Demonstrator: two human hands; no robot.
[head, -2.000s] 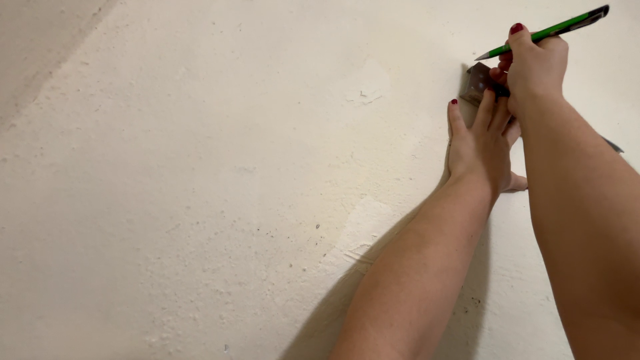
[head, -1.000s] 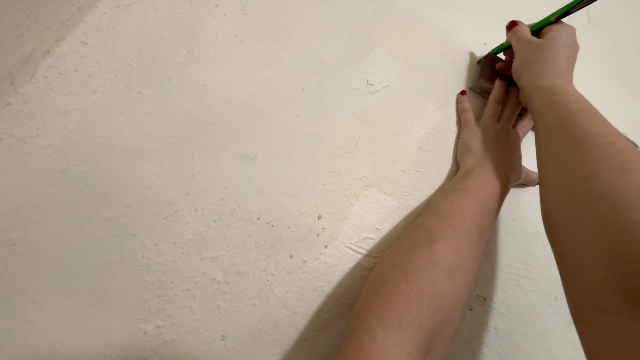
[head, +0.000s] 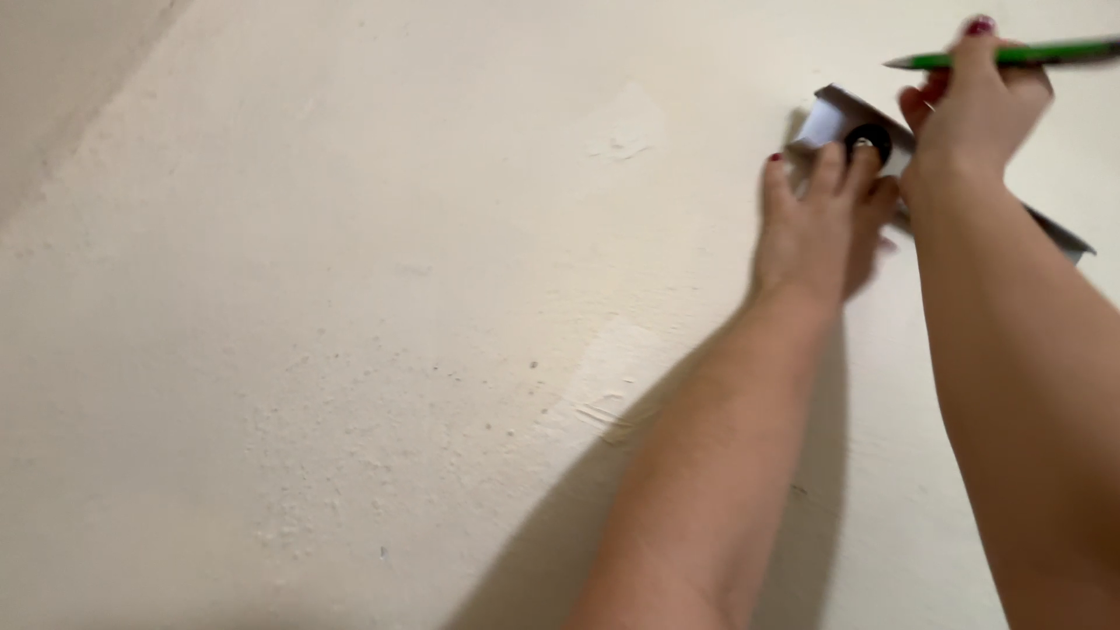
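Note:
A metal channel-shaped bracket (head: 862,114) lies slanted against the painted wall at the upper right, its middle hidden behind my hands. A round black part with a light centre (head: 867,144) shows inside it. My left hand (head: 818,214) has its fingers spread over the bracket's left part, fingertips at the black part and the lower edge; it presses or holds it there. Just to the right, my right hand (head: 984,118) grips a green pencil or pen (head: 1054,54), its tip pointing left, above the bracket. The right hand is slightly blurred.
The off-white wall (head: 394,219) fills the view, with rough bumps, small dark specks and smoother patches. A wall edge or corner runs diagonally at the upper left. The shadow of my left arm falls on the wall below.
My right hand has moved the pencil's tip up from the bracket's left end. More of the bracket, with its black round part, now shows.

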